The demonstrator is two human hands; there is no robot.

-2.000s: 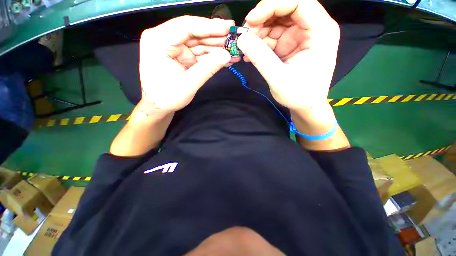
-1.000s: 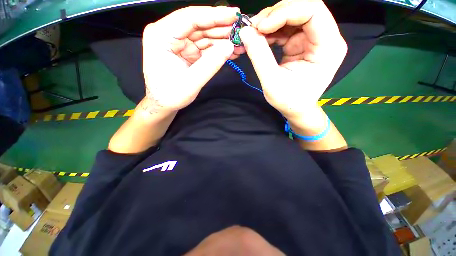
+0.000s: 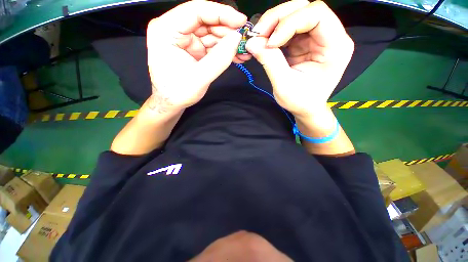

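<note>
A fingertip-sized green circuit board [image 3: 242, 47] with a dark part and small orange-yellow bits is held between both hands, above the lap near the bench edge. My left hand [image 3: 192, 56] pinches it from the left with thumb and fingertips. My right hand [image 3: 305, 56] holds its right side, thumb and forefinger together at a short thin dark and whitish piece. The fingertips hide much of the part. A blue wrist strap [image 3: 320, 138] is on my right wrist, its coiled cord [image 3: 246, 73] hanging across the lap.
The bench edge [image 3: 84, 11] curves across the top. Cardboard boxes [image 3: 51, 225] stand at the lower left and more boxes [image 3: 433, 189] at the lower right. Yellow-black tape [image 3: 390, 104] marks the green floor. Part of another person [image 3: 13, 102] shows at the left edge.
Both hands have shifted slightly while keeping the small part between them. The part is turned, and its green board now shows at its lower end. My right fingertips have changed position on it.
</note>
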